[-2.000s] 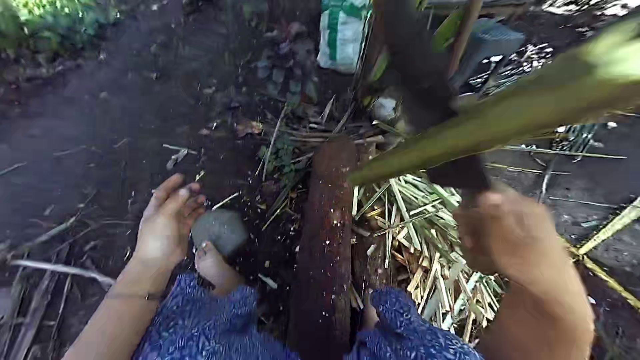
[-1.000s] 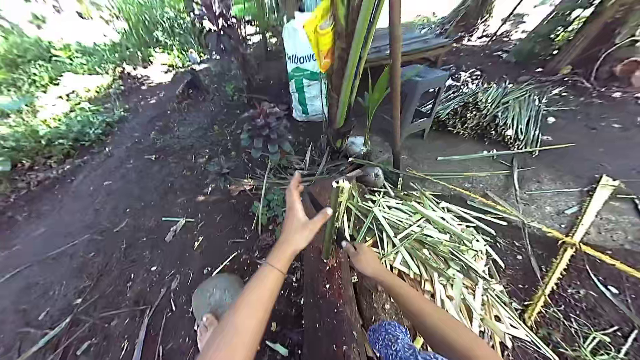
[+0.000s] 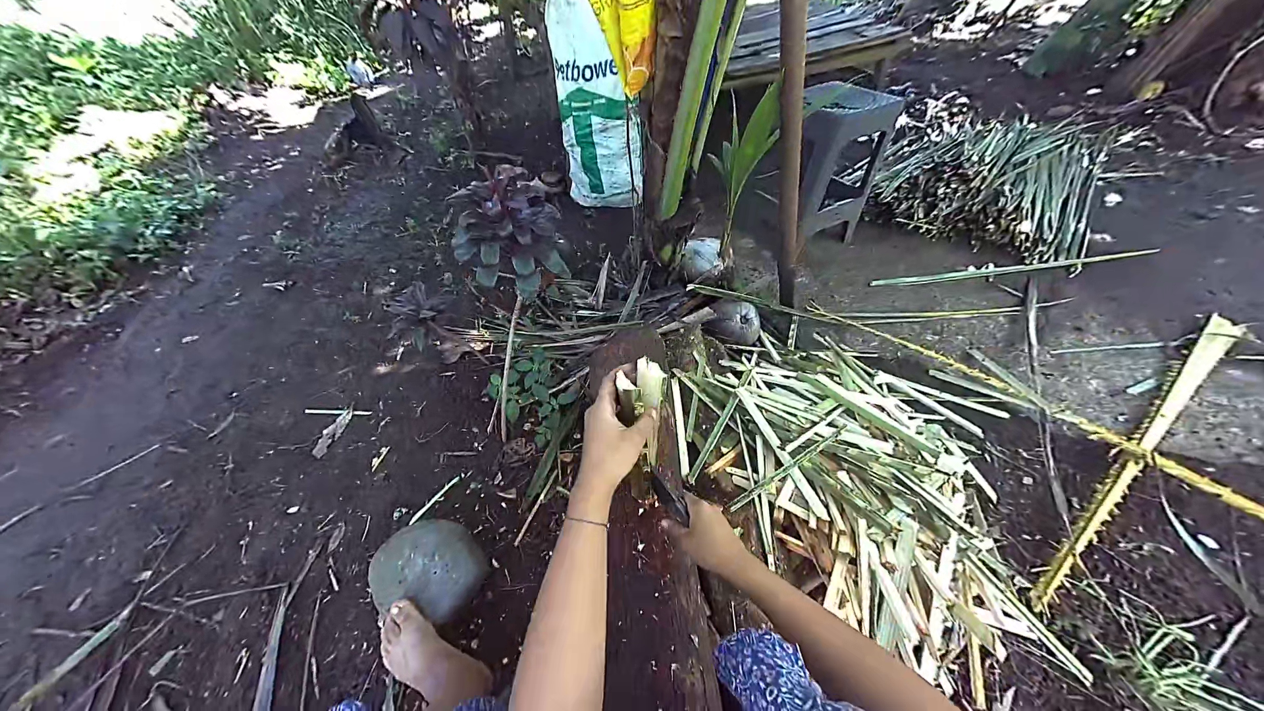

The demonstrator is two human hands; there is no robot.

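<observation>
Near the far end of a dark wooden log [image 3: 642,602], my left hand [image 3: 614,434] is closed around a pale green stalk piece [image 3: 648,383], whose cut end faces up and looks split. My right hand [image 3: 706,533] grips a dark-bladed knife [image 3: 670,496] just below it, over the log; much of the blade is hidden or hard to make out. To the right of the log lies a heap of split green and pale strips [image 3: 849,464].
A round grey stone [image 3: 429,568] lies left of the log, under my bare foot. Beyond the log are a coconut [image 3: 735,322], a pole [image 3: 792,148], a white sack [image 3: 597,128] and a grey plastic stool [image 3: 849,148]. Spiny frond stalks [image 3: 1136,459] lie at right.
Two seconds ago my right hand held a large blade raised beside a long green stalk, with my left hand apart. Since one second ago, my left hand has closed on the stalk piece.
</observation>
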